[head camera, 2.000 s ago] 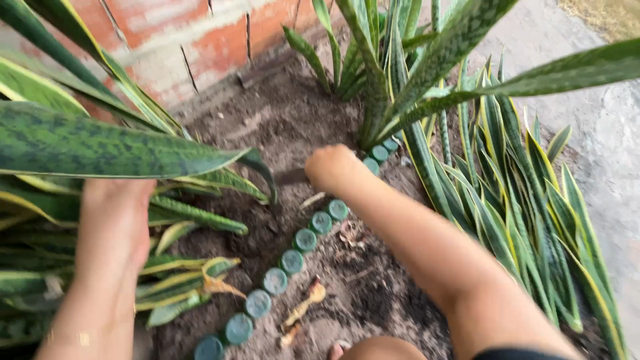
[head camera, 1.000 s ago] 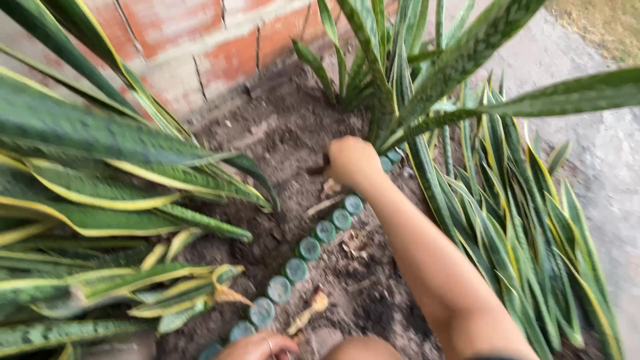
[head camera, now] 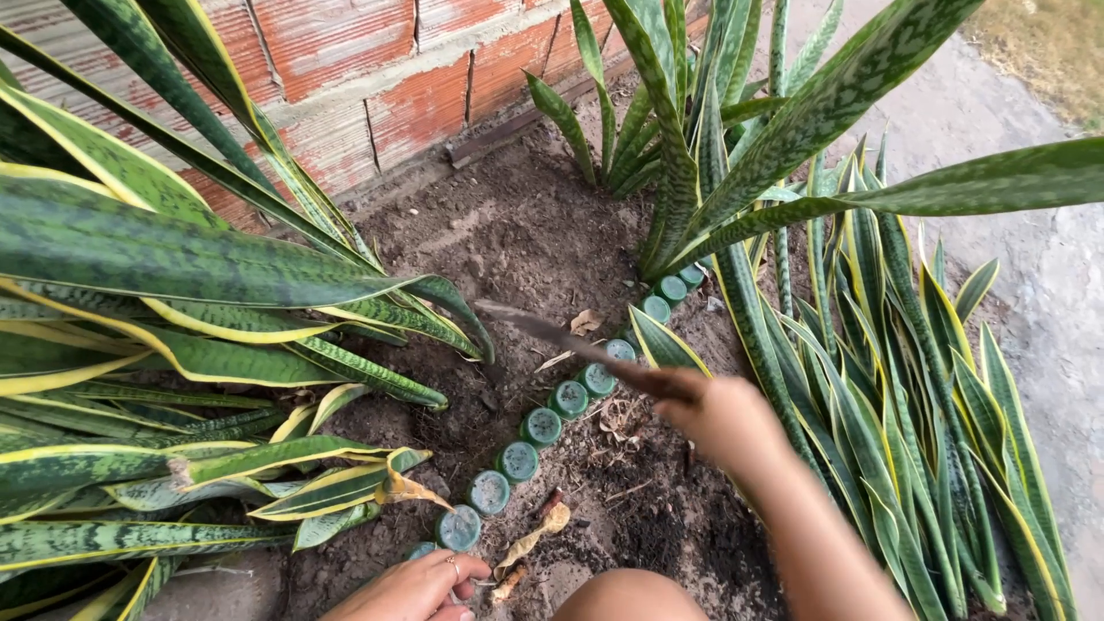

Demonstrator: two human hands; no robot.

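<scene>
My right hand [head camera: 729,423] grips the handle of a long, dark, knife-like blade [head camera: 552,335]. The blade points up and left above the soil, across the row of upturned green glass bottles [head camera: 570,398]. My left hand [head camera: 414,586], with a ring on one finger, rests beside the nearest bottles at the bottom edge; its lower part is cut off by the frame, and no held object shows. Snake plant leaves [head camera: 190,259] spread on the left. Another snake plant [head camera: 681,207] stands upright beyond the blade.
A brick wall [head camera: 345,95] runs along the back of the soil bed [head camera: 517,233]. A pile of snake plant leaves [head camera: 897,388] lies at the right, beside a concrete path [head camera: 1035,285]. Dry leaves [head camera: 539,539] lie near my knee [head camera: 630,599].
My right hand has drawn back toward me from the soil by the upright plant, bringing the blade into clear view. My left hand has come down from the left leaves to the bottle row.
</scene>
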